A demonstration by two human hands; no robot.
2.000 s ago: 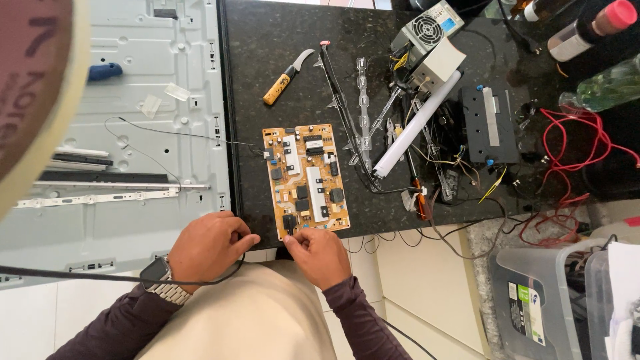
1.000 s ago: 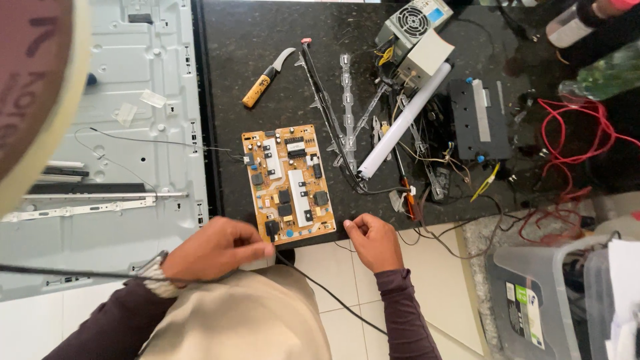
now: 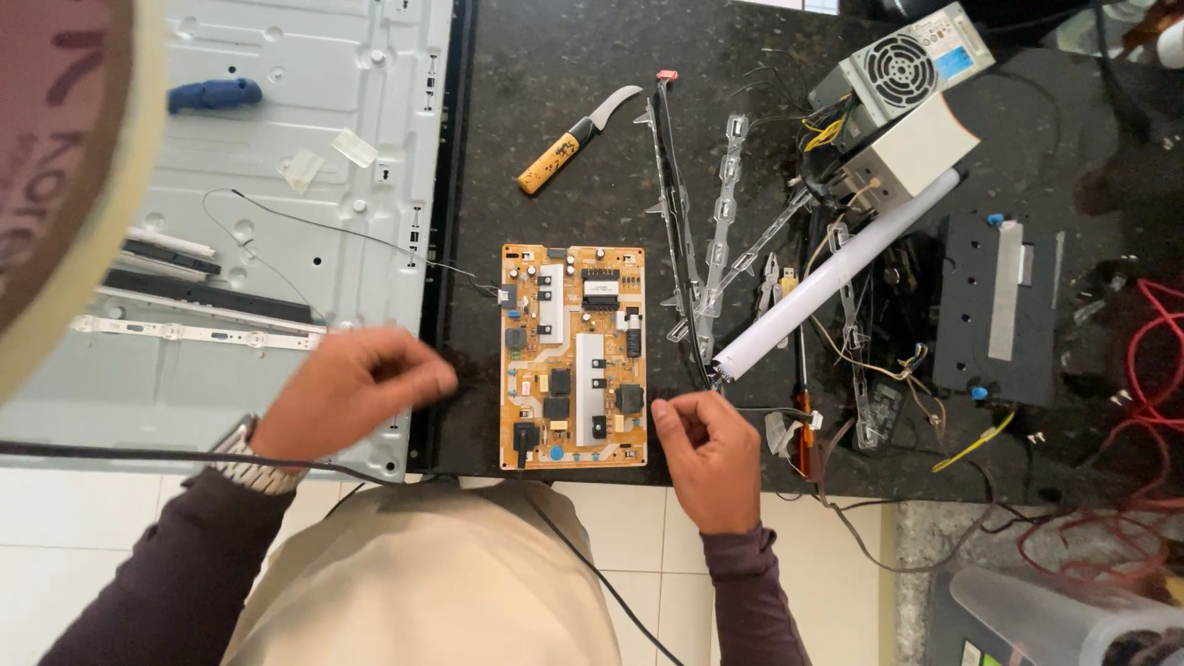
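Note:
An orange-brown power supply circuit board lies on the black granite countertop, near its front edge. Left of the board, my left hand hovers over the grey metal TV back panel, slightly blurred, with thumb and fingertips near each other; I see nothing held. Close to the board's lower right corner is my right hand, fingers curled, thumb near the index finger. Whether it pinches anything small cannot be told. A thin wire runs from the panel to the board's upper left connector. A black cable reaches the board's lower left corner.
A curved-blade knife lies behind the board. To the right are clear plastic strips, a white roll, a power supply unit with a fan, a screwdriver and red cable. A tape roll blocks the upper left.
My left hand has moved left, away from the board's lower left corner. Two seconds ago both hands were at the board's front edge; my right hand is now beside its right side.

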